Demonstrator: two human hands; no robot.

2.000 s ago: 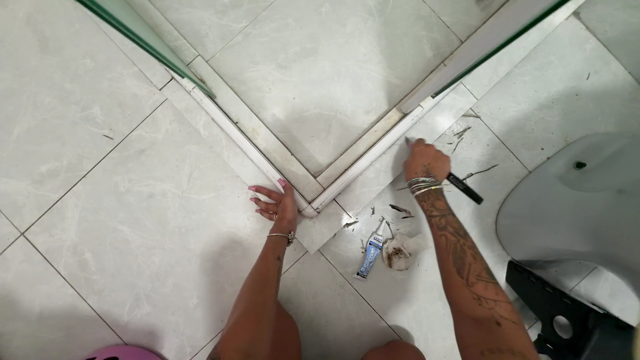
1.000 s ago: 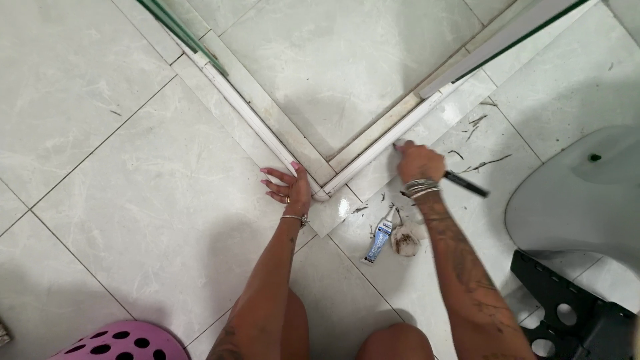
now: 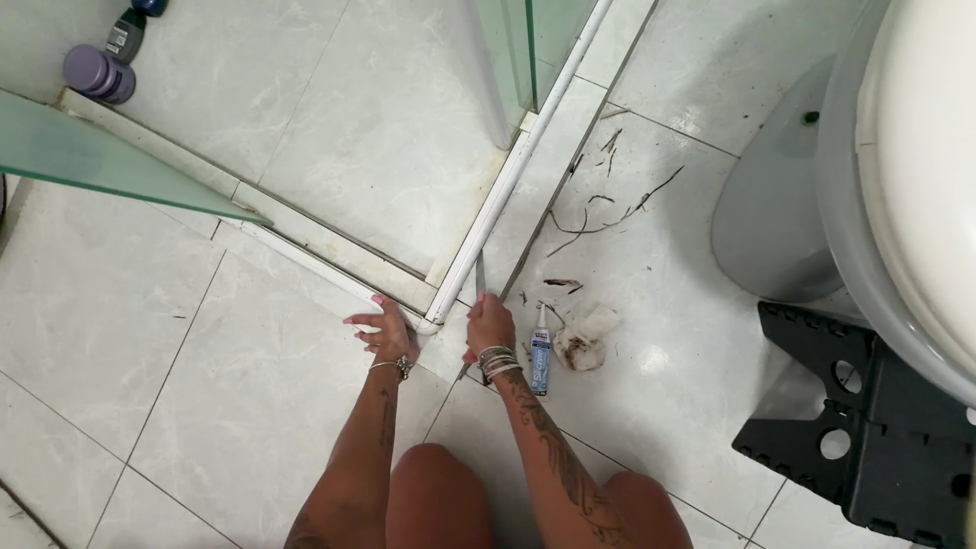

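My right hand (image 3: 490, 328) is closed around the handle of a knife (image 3: 479, 276), its blade pointing up against the outer side of the white shower frame strip (image 3: 488, 223). The black handle is mostly hidden in the fist. My left hand (image 3: 387, 332) rests with spread fingers at the frame's outer left side, close to its corner (image 3: 428, 324). Right of my right hand, a tube of silicone (image 3: 540, 360) lies on the tiles, with a dirty crumpled wipe (image 3: 585, 339) beside it. Dark strips of old sealant (image 3: 602, 229) are scattered beyond them.
Green-tinted glass panels stand at the left (image 3: 114, 164) and upper right (image 3: 515, 53). A toilet (image 3: 785, 191) is at the right, with a black folding stool (image 3: 907, 435) below it. Bottles and a purple jar (image 3: 99, 74) stand at the upper left.
The knife in my right hand has turned, from its handle pointing out to the right to its blade pointing up along the frame. The view has shifted to the right.
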